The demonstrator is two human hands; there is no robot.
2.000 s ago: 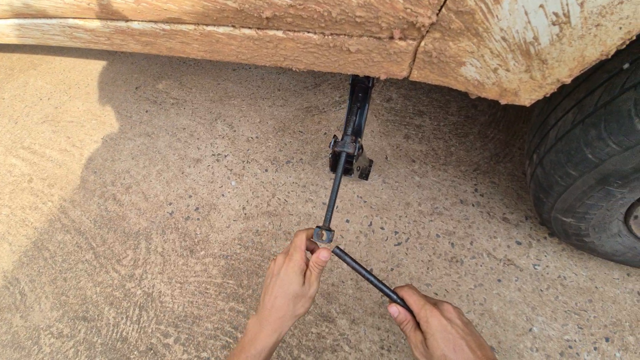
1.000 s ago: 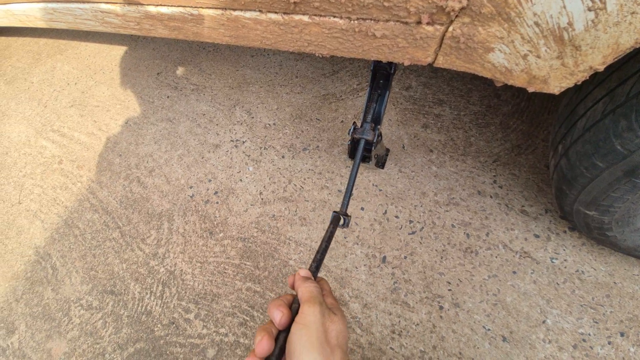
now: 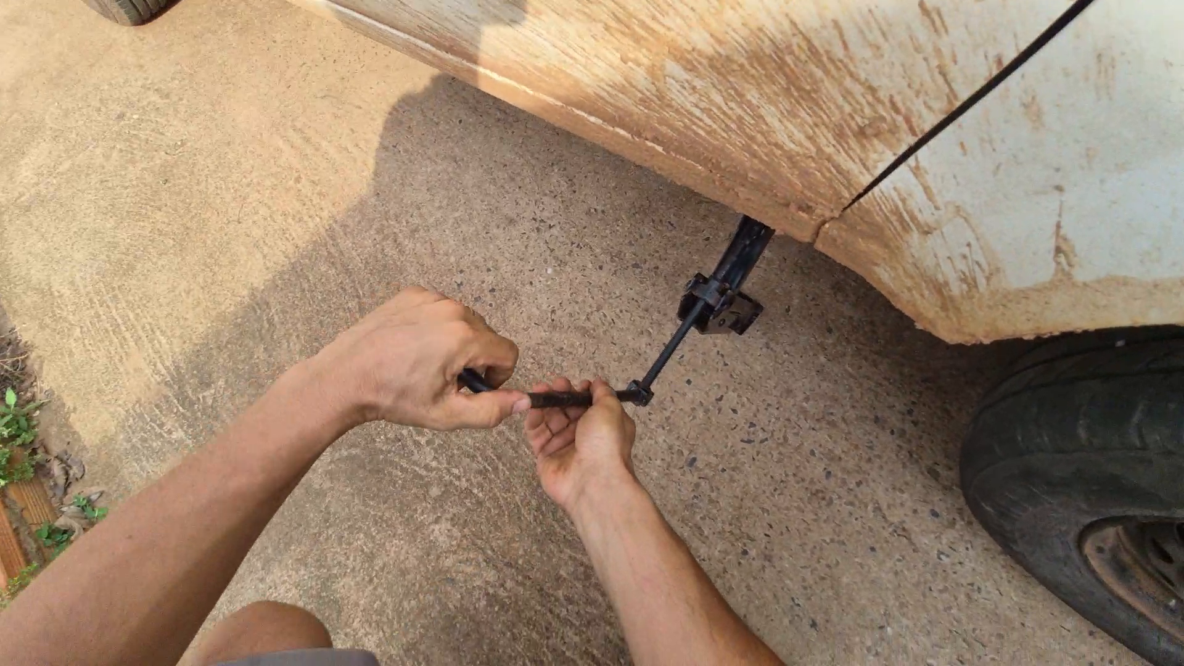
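Note:
A black car jack [image 3: 726,287] stands on the concrete beneath the mud-caked sill of a car [image 3: 647,139]. From its near end a thin black rod [image 3: 673,344] runs toward me and meets a black metal bar [image 3: 560,400] at a joint. My left hand [image 3: 435,365] grips the bar's free end, with thumb and fingers around it. Close to the joint, my right hand [image 3: 583,435] holds the same bar, palm up, its thumb on top. The bar lies roughly level across the view, at an angle to the rod.
A tyre [image 3: 1073,472] with a rusty wheel rim is at the lower right, and part of another tyre [image 3: 128,7] shows at the top left. Small plants [image 3: 17,435] and bricks [image 3: 30,504] border the concrete at the left. My knee [image 3: 264,629] is at the bottom.
The bar has swung to the left of the joint. One second ago one hand held it; now both do. The view has turned and shows more of the car's side.

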